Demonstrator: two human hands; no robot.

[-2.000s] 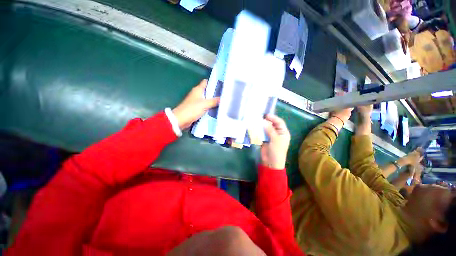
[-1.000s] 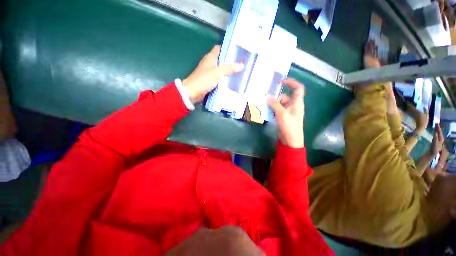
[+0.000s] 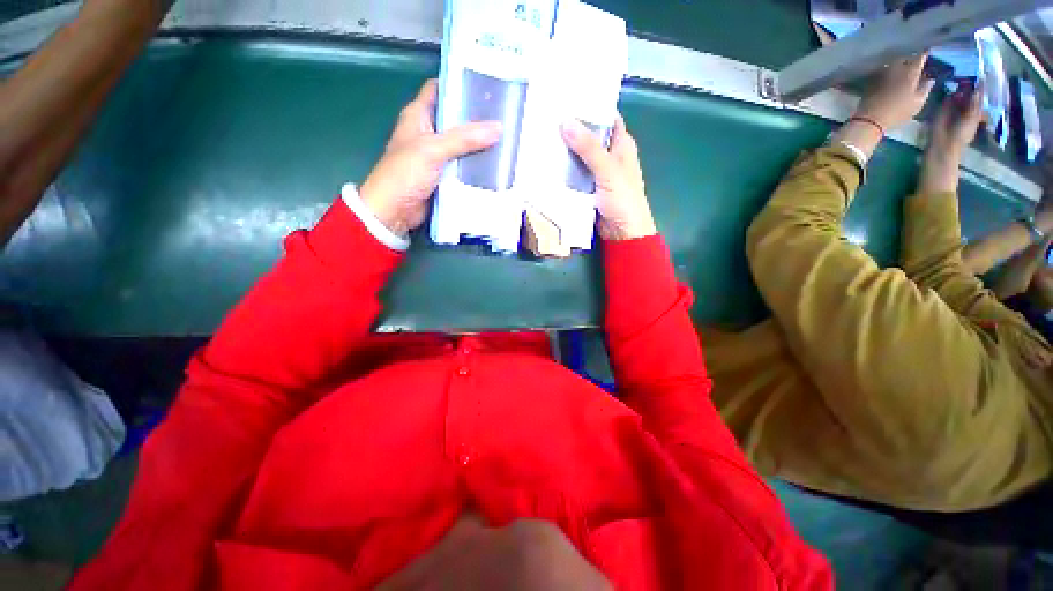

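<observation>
A stack of flattened window boxes (image 3: 534,69) is held over the green-covered bench edge, its notched flap ends toward me and its far end cut off by the top of the picture. Two dark grey windows show on its top face. A small brown tab (image 3: 545,234) sticks out at the near end. My left hand (image 3: 425,159) grips the left side, thumb on the left window. My right hand (image 3: 612,173) grips the right side, thumb on the right window.
The green bench edge (image 3: 266,173) runs across in front of me, with the pale side rail (image 3: 704,75) beyond it. A grey metal post (image 3: 889,46) slants at upper right. A person in a mustard top (image 3: 854,335) works at right. Another person's arm (image 3: 69,92) reaches in at upper left.
The stack has come upright and square to me, and my right hand now lies flat along its side. The view has shifted right. Another person's arm has come in at upper left.
</observation>
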